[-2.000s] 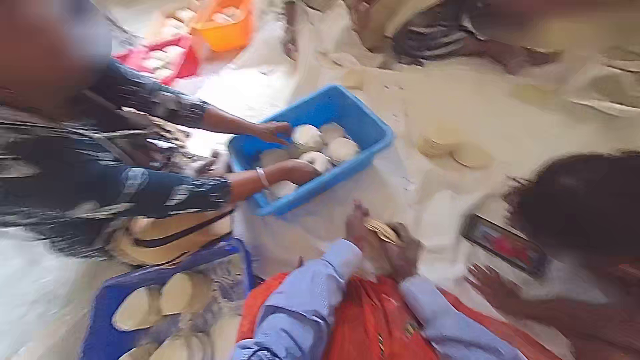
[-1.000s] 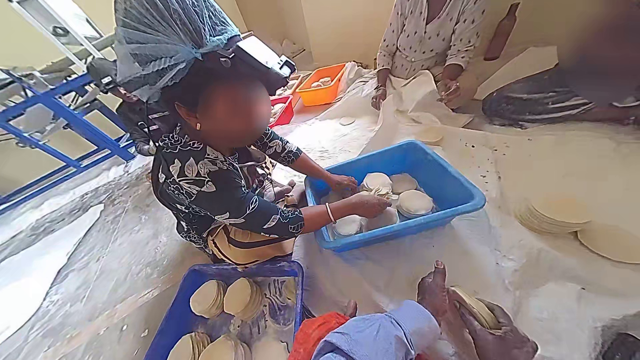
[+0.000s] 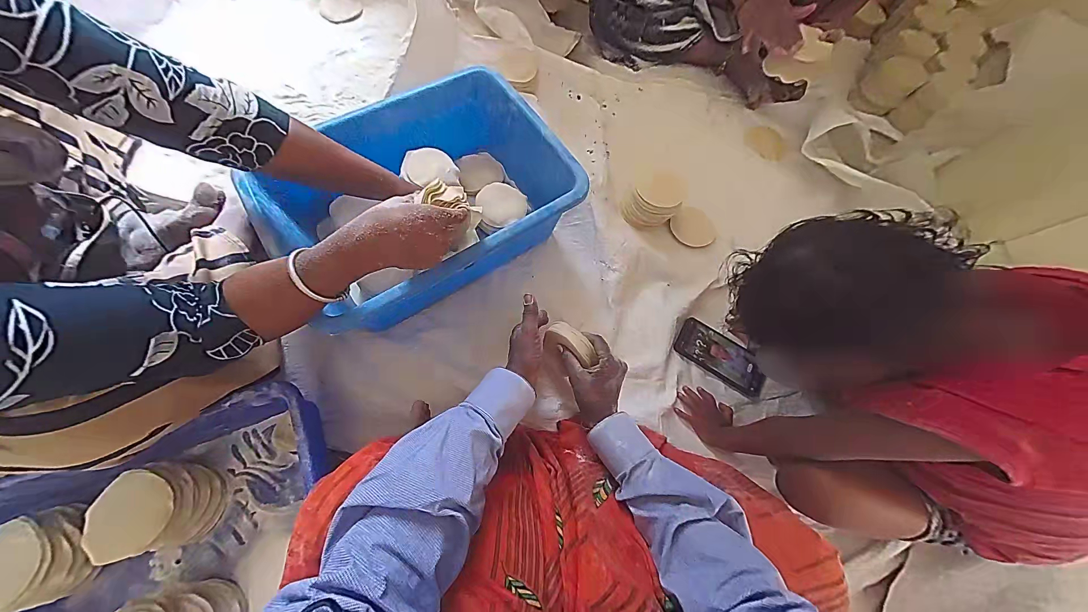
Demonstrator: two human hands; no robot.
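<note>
In my right hand (image 3: 598,378) is a small stack of thin round dough discs (image 3: 571,342), standing on edge just over my lap. My left hand (image 3: 527,340) is beside the stack on its left, thumb up and palm towards the discs; whether it presses on them is hard to tell. Beyond my hands stands a blue plastic tub (image 3: 408,308) with piles of pale discs (image 3: 501,205) inside. A co-worker's two hands hold a bent bundle of discs (image 3: 444,195) over that tub.
A darker blue crate (image 3: 310,433) with disc stacks (image 3: 127,517) is at lower left. More discs (image 3: 659,191) lie on the cloth (image 3: 612,280) ahead. To the right, a person in red leans over a phone (image 3: 720,357). Another person's foot and many discs (image 3: 897,81) are at the top right.
The co-worker's hands have lifted a bundle of discs that now shows above the tub. My right hand still has its stack. The view has turned down towards my lap.
</note>
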